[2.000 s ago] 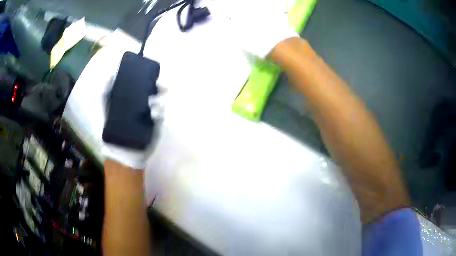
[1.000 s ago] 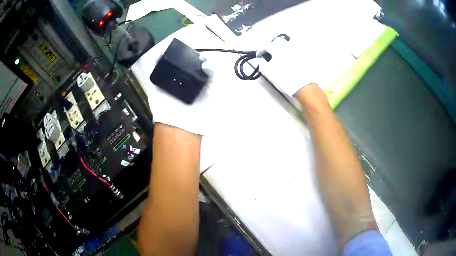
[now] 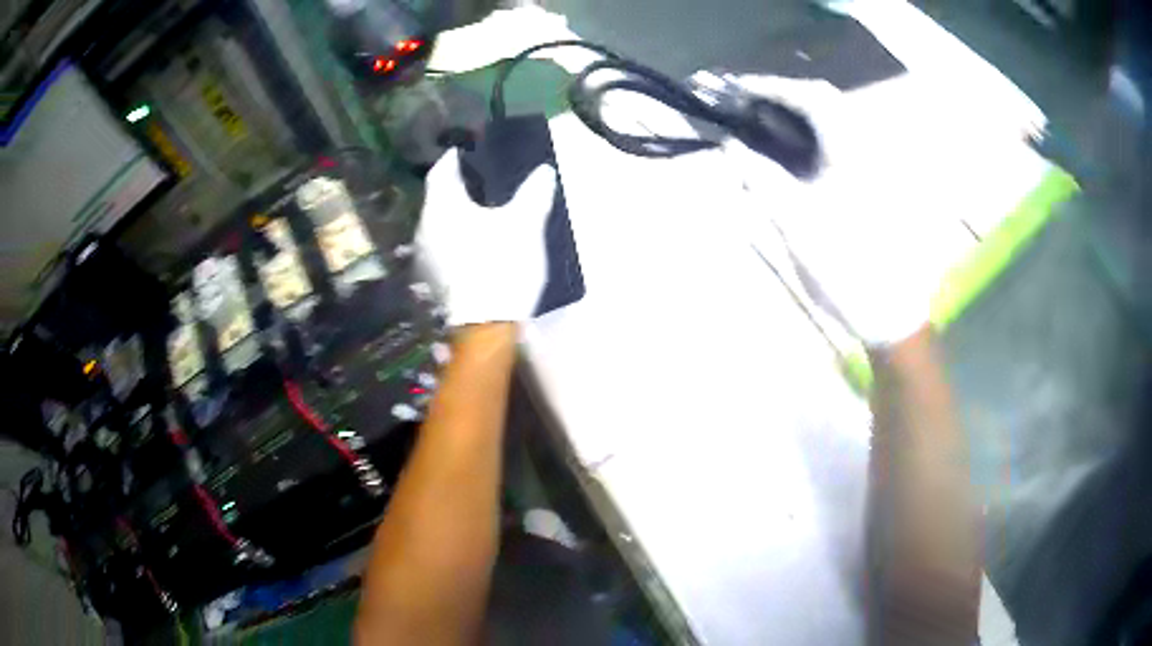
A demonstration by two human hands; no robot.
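Observation:
My left hand (image 3: 486, 252), in a white glove, holds a black power adapter (image 3: 565, 252) above the left edge of the white-covered ledge. Its thumb and fingers wrap over the brick. A black output cord (image 3: 619, 107) arcs from the brick's far end to the right into a coiled bundle. My right hand (image 3: 840, 189), also in a white glove, is at the bundle's right end, its fingers on the dark, blurred part of the cord. The glove blends into the white surface, so its outline is hard to see.
The black test station (image 3: 316, 404) with pale test sockets (image 3: 339, 227) and red test leads (image 3: 322, 427) is at left. A monitor (image 3: 82, 152) is at upper left. A barcode scanner (image 3: 379, 44) with red lights stands beyond the adapter. The lime-green divider strip (image 3: 1011, 240) is at right.
The view has shifted, showing more of the test station. The adapter has turned in my left hand, which now covers its near side. My right hand now holds the coiled cord bundle, further right of the brick.

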